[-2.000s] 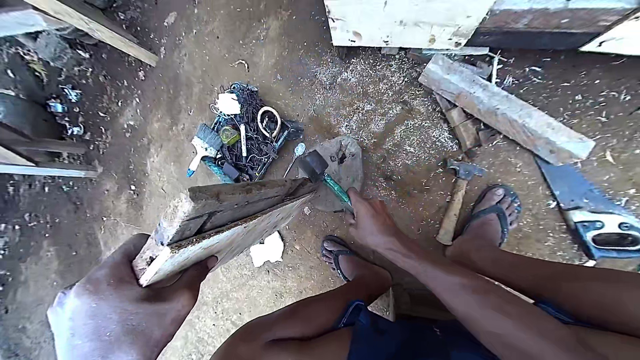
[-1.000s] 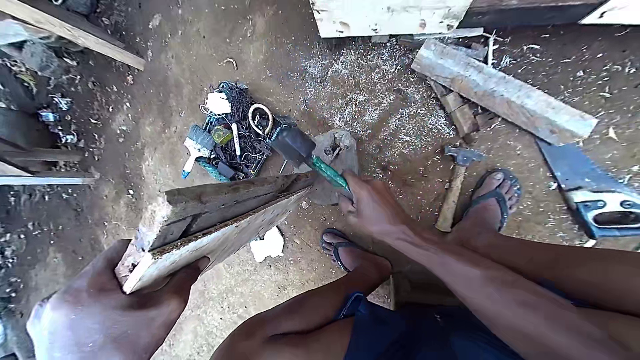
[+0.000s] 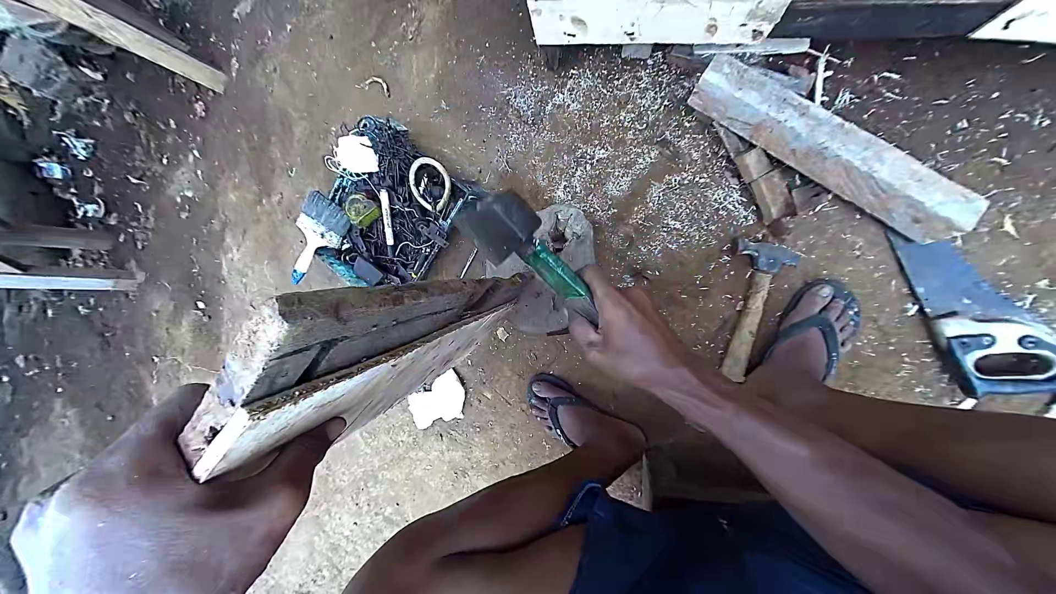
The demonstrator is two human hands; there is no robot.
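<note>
A thick wooden board, split or grooved lengthwise, slants from the lower left to the middle of the view. My left hand is closed around its near end. My right hand grips the green handle of a tool with a wide dark blade, which looks like a hatchet. The blade is over the far end of the board, raised somewhat; whether it touches the wood cannot be told. Beneath both lies a flat wooden block or stump on the ground, partly hidden.
A pile of dark cord with a paintbrush lies beyond the board. To the right are a claw hammer, a handsaw and a plank on scrap wood. My sandalled feet stand near the hammer. Pale timber lies at the top.
The tool's head was down by the board's far end two seconds ago and has come away from it, up and to the left. My left hand keeps its hold on the board.
</note>
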